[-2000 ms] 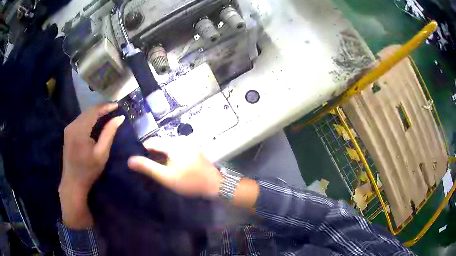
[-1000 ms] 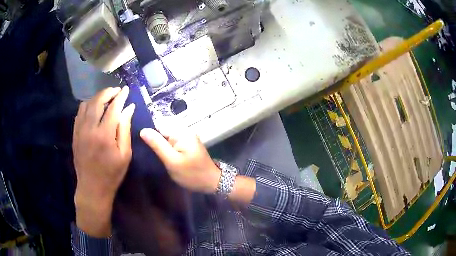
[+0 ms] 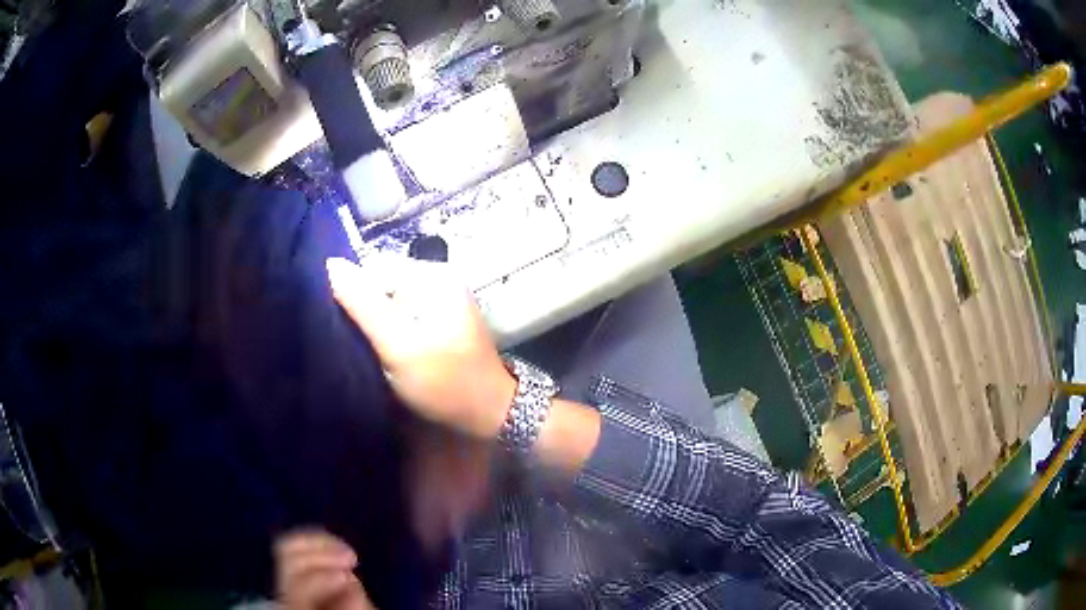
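A dark navy garment [image 3: 226, 358] lies over the left side of the machine bed, under the needle area and down towards my lap. My right hand [image 3: 423, 340], with a metal watch at the wrist, rests at the garment's right edge just in front of the presser area; its fingertips are washed out by bright light. My left hand [image 3: 319, 572] is low at the bottom edge, blurred and partly hidden by the cloth; its grip cannot be made out. The overlock machine [image 3: 560, 72] has a dark strap-like part [image 3: 339, 105] with a pale tip beside the needle area.
The boxy cream guard [image 3: 226, 95] stands above the needle area. The pale machine bed [image 3: 715, 155] runs to the right. Beyond it are a yellow-framed wire trolley [image 3: 896, 477] with a slatted tan board [image 3: 953, 322] and a green floor with scraps.
My left hand has moved from beside the needle down to the bottom edge. The garment now spreads over where it was and covers the left plate area. My right hand stays near the machine's front edge.
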